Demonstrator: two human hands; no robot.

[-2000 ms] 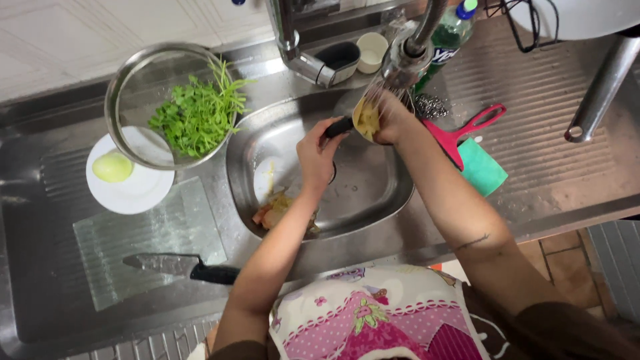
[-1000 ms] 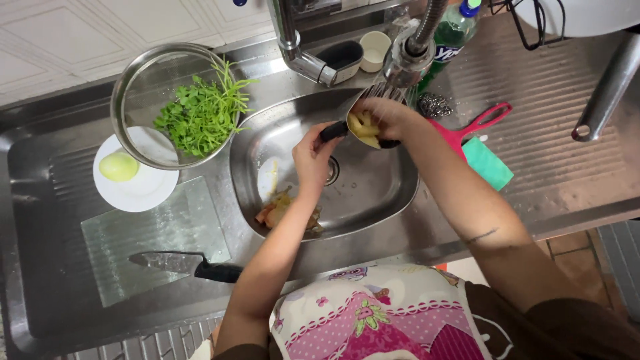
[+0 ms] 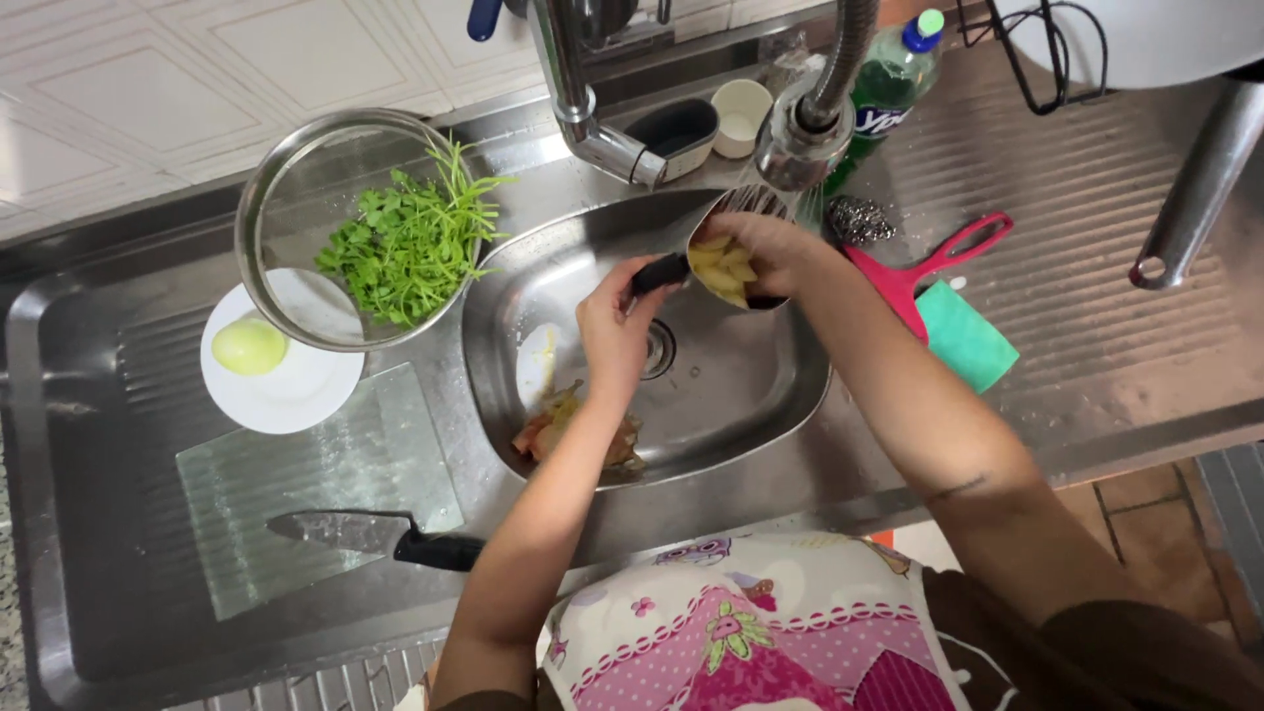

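Over the sink basin, my left hand grips the black handle of a small metal pan. Pale yellow cut pieces, perhaps potato, lie in the pan. My right hand reaches inside it among the pieces; its fingertips are partly hidden. Water streams from the spray faucet head over the pan and this hand. Peelings lie in the basin's lower left, near my left forearm.
A metal-rimmed bowl of green herbs overlaps a white plate with a peeled onion. A kitchen knife lies partly on a glass board. At right are steel wool, a pink-red utensil, a green cloth and a detergent bottle.
My right hand has shifted within the pan, and the yellow pieces lie differently. My left hand stays on the handle.
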